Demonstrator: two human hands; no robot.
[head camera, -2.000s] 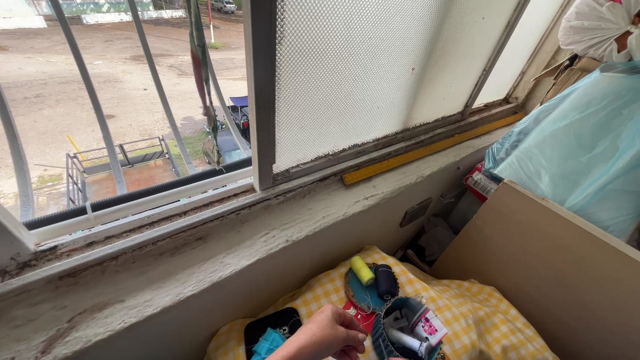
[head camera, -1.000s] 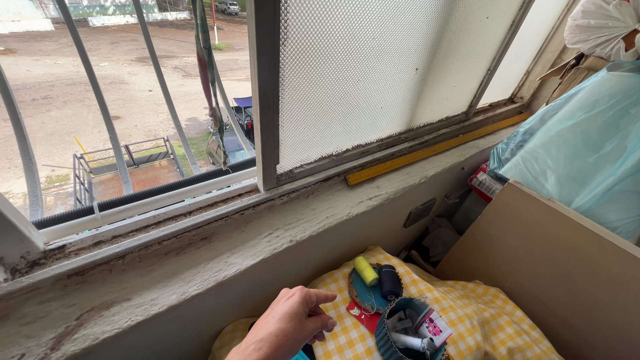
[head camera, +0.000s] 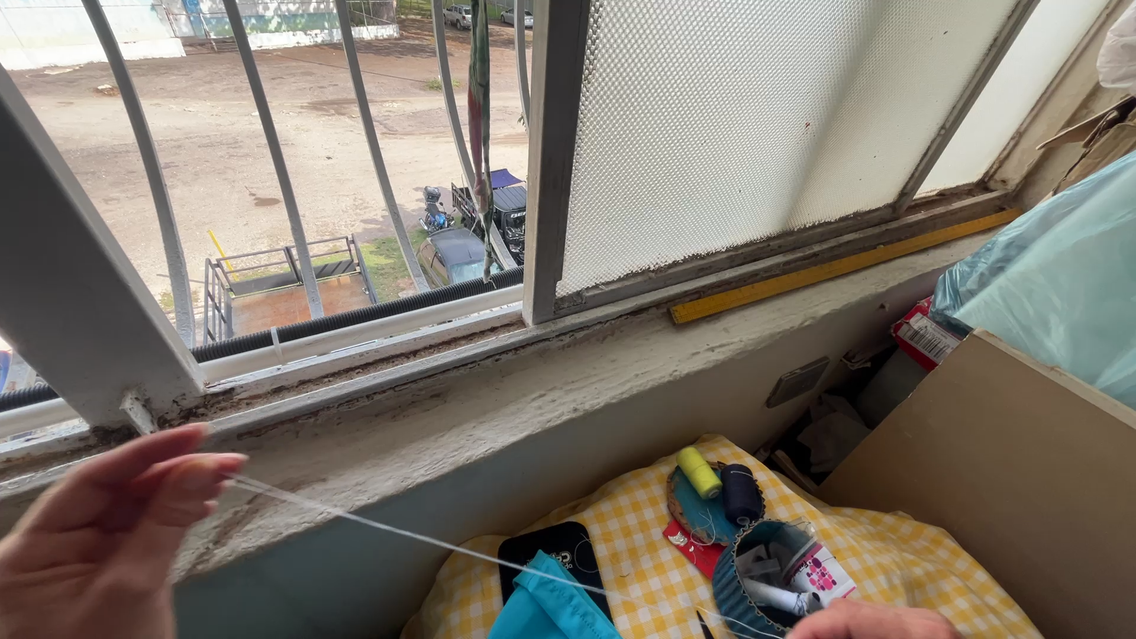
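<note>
A white thread stretches from my left hand, pinched between thumb and fingertips at the lower left, toward my right hand, which is mostly cut off at the bottom edge. Below the thread lie a turquoise cloth and a black flat item bearing writing. On the yellow checked cloth rest a yellow-green thread spool and a dark blue spool over a round teal lid. An open round teal container beside them holds small items, including a white tube. A red packet lies between.
A barred window with a frosted pane runs above the rough sill. A yellow ruler-like strip lies on the sill. At the right stand a beige board and a pale blue plastic bag.
A hand was over the checked cloth beside the sewing items; now two hands are visible, left at the lower left and right at the bottom. A stretched white thread has come into view. The view has shifted.
</note>
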